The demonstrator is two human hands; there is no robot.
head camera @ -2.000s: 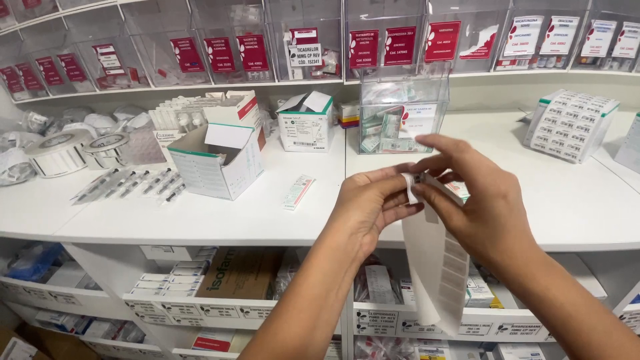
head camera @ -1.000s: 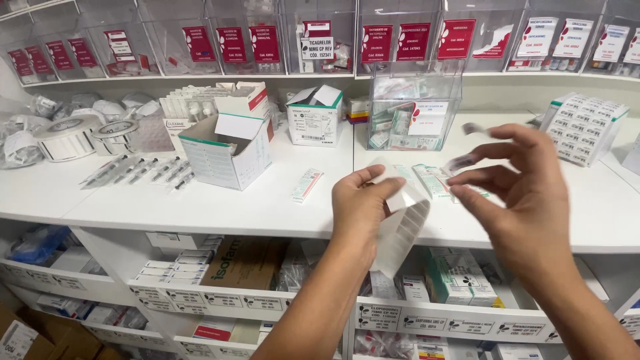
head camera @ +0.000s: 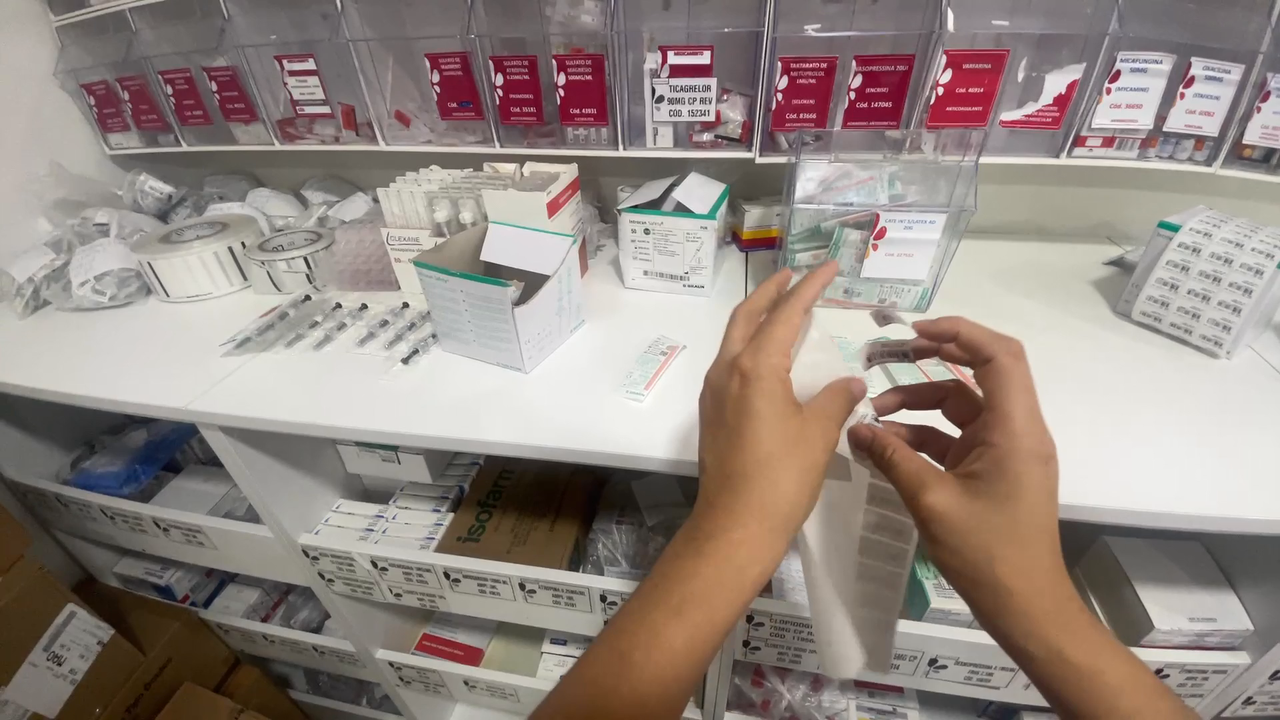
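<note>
My left hand holds a hanging strip of label backing with small labels along one side. The thumb and index finger of my right hand pinch at the strip's upper edge, beside my left thumb. Small loose labels stick to other fingertips of my right hand. Behind the hands, several packaged catheters lie on the white counter, partly hidden. One more catheter pack lies apart to the left. A clear plastic bin with similar packs stands behind.
An opened white carton, wrapped syringes, label rolls and bagged items stand left. Another opened box is at the back. A stack of label sheets stands right. Labelled bins line the shelf above; stocked drawers are below.
My right hand has come back from the right to the strip in my left hand. Labels were on its fingertips one second ago too. The strip now hangs straighter.
</note>
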